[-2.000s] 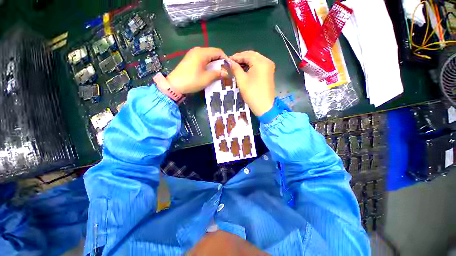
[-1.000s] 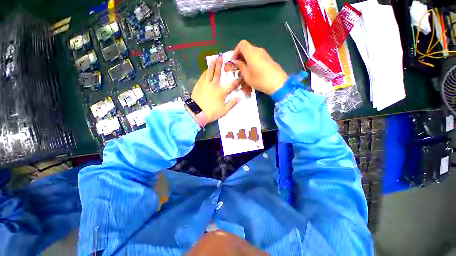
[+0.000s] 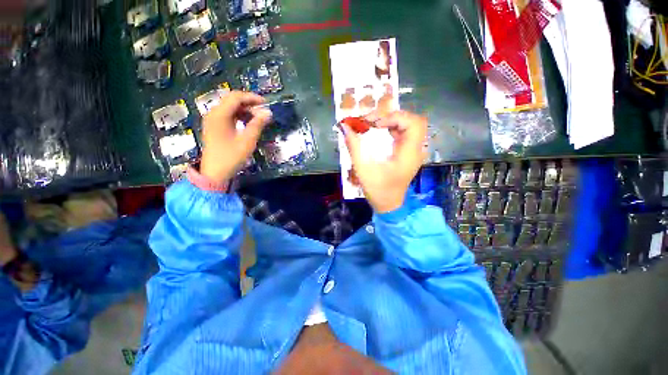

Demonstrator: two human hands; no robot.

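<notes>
My left hand [image 3: 228, 139] is at the lower right of the clear blister tray [image 3: 306, 160]. Its thumb and forefinger pinch the edge of a dark blue, blurred circuit board module [image 3: 284, 116]. My right hand [image 3: 392, 157] is over the white backing strip [image 3: 338, 64], holding a small orange-red sticker piece [image 3: 358, 124] between thumb and fingers. The strip lies upright in front of me. Brown pieces [image 3: 348, 99] show above my hand, with another at its top right. My right hand hides much of the strip's lower half.
Silver and blue modules [image 3: 199, 60] fill the tray on the left. Dark stacked trays [image 3: 55, 95] stand far left. Tweezers [image 3: 470, 36], red strips [image 3: 505, 66] and white liners [image 3: 586, 80] lie right. A lower module tray [image 3: 505, 212] is below the bench edge. Another person's sleeve [image 3: 47, 315] shows lower left.
My hands have parted: the left moved off the strip to the tray's modules, the right moved down the strip and now holds an orange-red piece. The view has shifted, so the bench appears higher.
</notes>
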